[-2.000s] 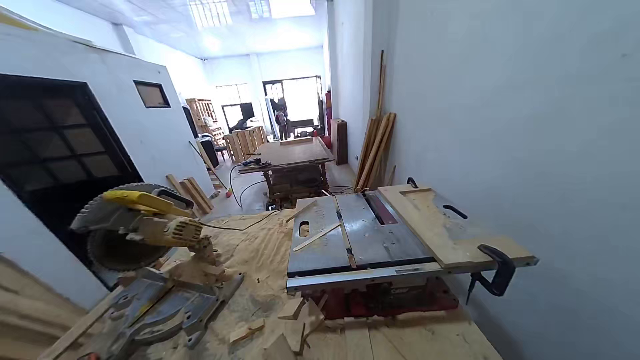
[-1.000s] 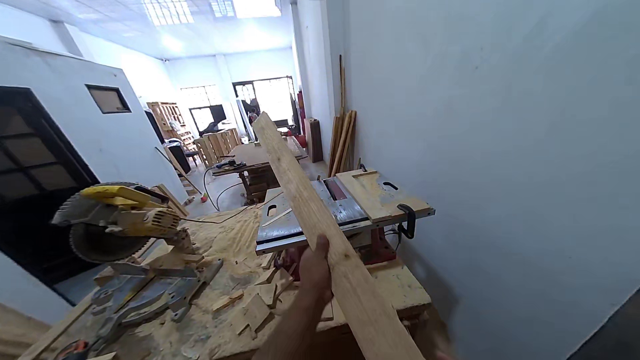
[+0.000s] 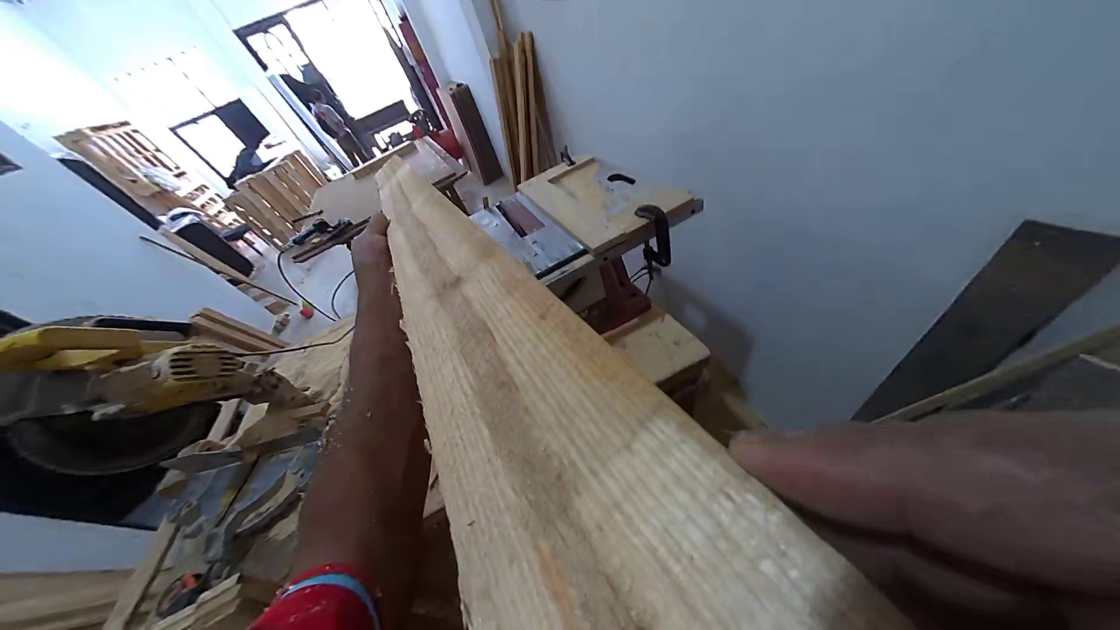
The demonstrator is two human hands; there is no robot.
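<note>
A long wooden board (image 3: 542, 394) runs from the lower right, close to the camera, up toward the far end of the room. My left hand (image 3: 372, 248) grips its left edge near the far end, with the arm stretched out beside it. At the near right, my right hand (image 3: 927, 499) is at the board's right edge, its fingers along that side; the underside of the grip is hidden. The board's near end lies outside the view. Beyond the board stands a table saw (image 3: 547, 241), partly covered by it.
A yellow miter saw (image 3: 184, 376) stands at the left among wood offcuts. A black clamp (image 3: 656, 236) holds a wooden panel (image 3: 604, 206) on the table saw. Wooden strips (image 3: 523, 105) lean against the wall. A person (image 3: 331, 122) stands far back near the bright doorway.
The board and my hand holding it came into view after the oldest frame. Since the middle frame the board has come up close to the camera, and my right hand now shows plainly. The view has tilted.
</note>
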